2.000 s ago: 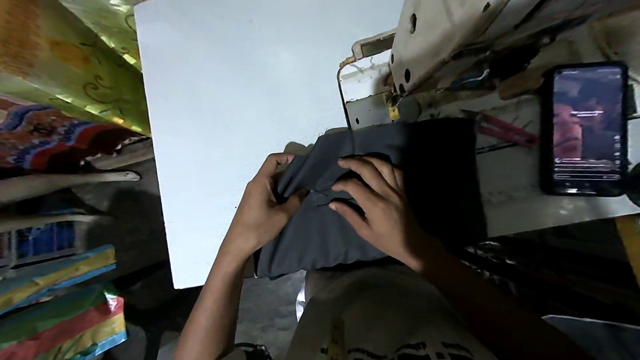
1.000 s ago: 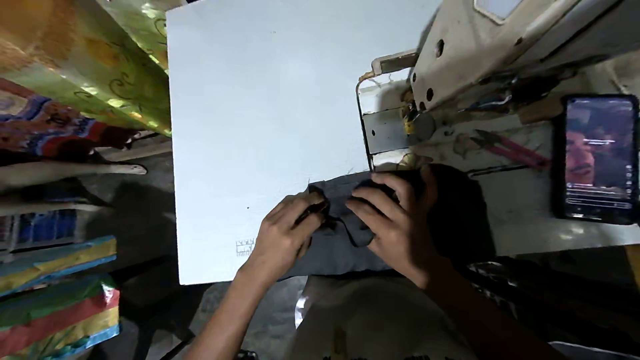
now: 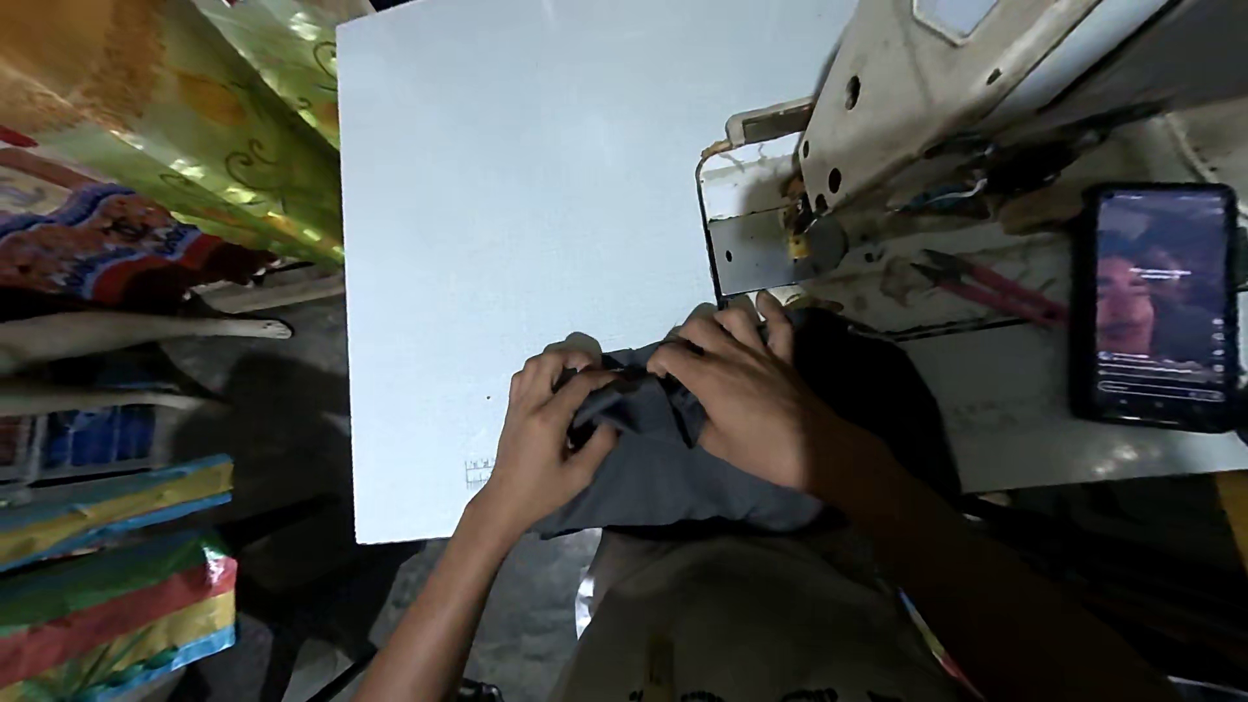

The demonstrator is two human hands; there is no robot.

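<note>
Dark grey fabric [image 3: 682,487] lies bunched at the front edge of the white tabletop, its right part in deep shadow. My left hand [image 3: 551,419] pinches a raised fold of it between thumb and fingers. Close by on the right, my right hand [image 3: 746,390] grips the same cloth with bent fingers, the fingertips partly hidden in the folds. Just beyond my right hand is the needle plate area [image 3: 756,255] of a sewing machine [image 3: 907,107], whose worn, pale head reaches in from the upper right. The cloth lies in front of the plate, not under the needle.
Pink-handled snips or pliers [image 3: 994,288] lie right of the machine's needle area. A smartphone [image 3: 1165,302] with a lit screen is at the far right. The white tabletop [image 3: 526,195] spans the middle. Colourful wrapped bundles [image 3: 117,595] and a mannequin-like pale limb or rod [image 3: 146,327] are at left.
The cloth, spread flatter two seconds ago, is now gathered in a raised fold between my hands. Both hands stay on it. The view has shifted somewhat.
</note>
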